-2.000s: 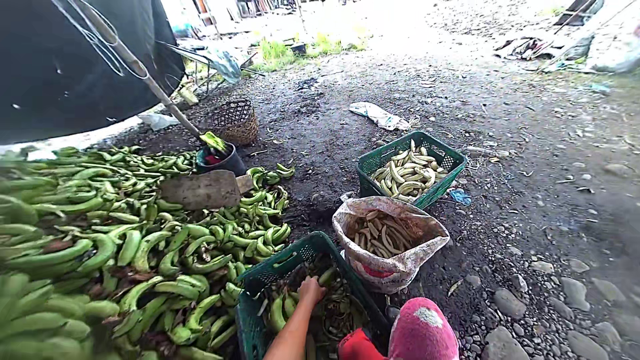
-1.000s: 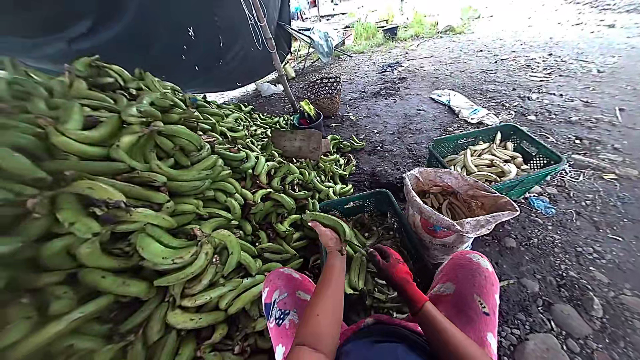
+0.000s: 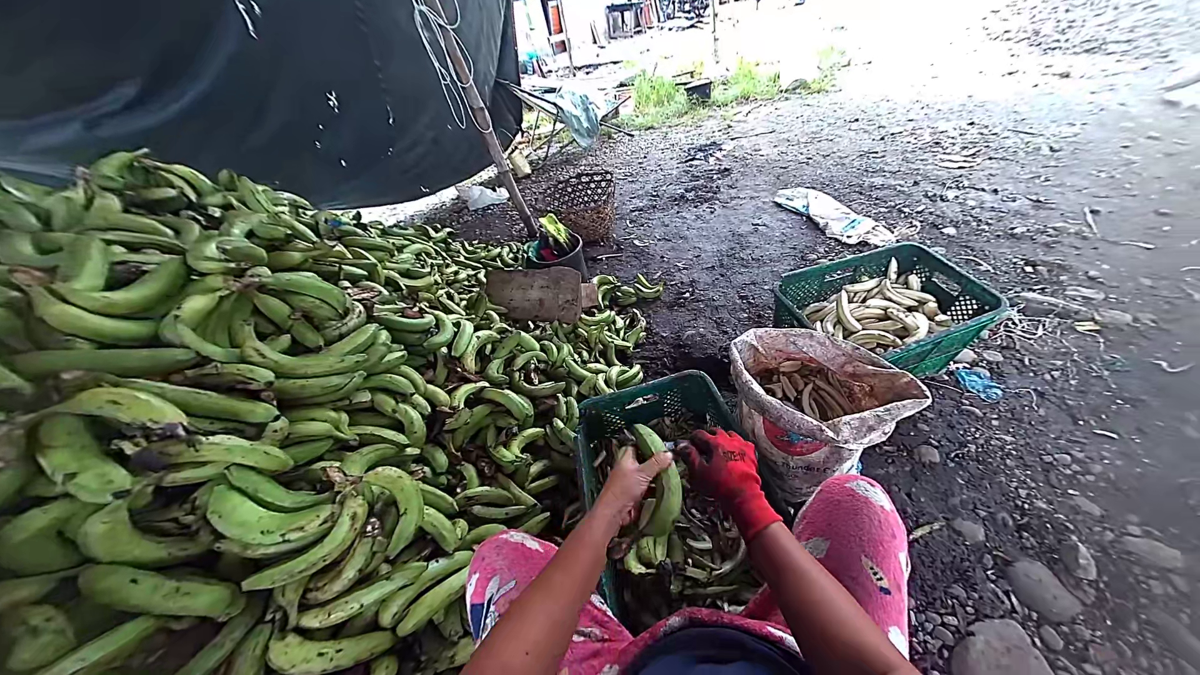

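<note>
My bare left hand (image 3: 634, 483) grips a green plantain (image 3: 667, 483) above a green plastic crate (image 3: 590, 441) that stands between my knees. In that crate lie plantains and strips of peel. My right hand (image 3: 727, 469), in a red glove, is closed near the plantain's right side on a small tool whose shape is mostly hidden. Beside the crate, to its right, a woven plastic sack (image 3: 783, 450) stands open with peeled plantains (image 3: 808, 390) in it. Behind it, another green crate (image 3: 975, 323) holds more peeled, pale plantains (image 3: 877, 309).
A large heap of green plantains (image 3: 309, 412) fills the left side. Near its far edge are a flat wooden board (image 3: 534, 293), a dark bucket (image 3: 562, 258), a woven basket (image 3: 583, 204) and a leaning pole (image 3: 483, 122). Stones (image 3: 1041, 589) lie at the right, and a flattened sack (image 3: 832, 216) farther back.
Two seconds ago my left hand reached into the near crate. It now holds a plantain over it, and my gloved right hand has come in beside the fruit. The view has turned left.
</note>
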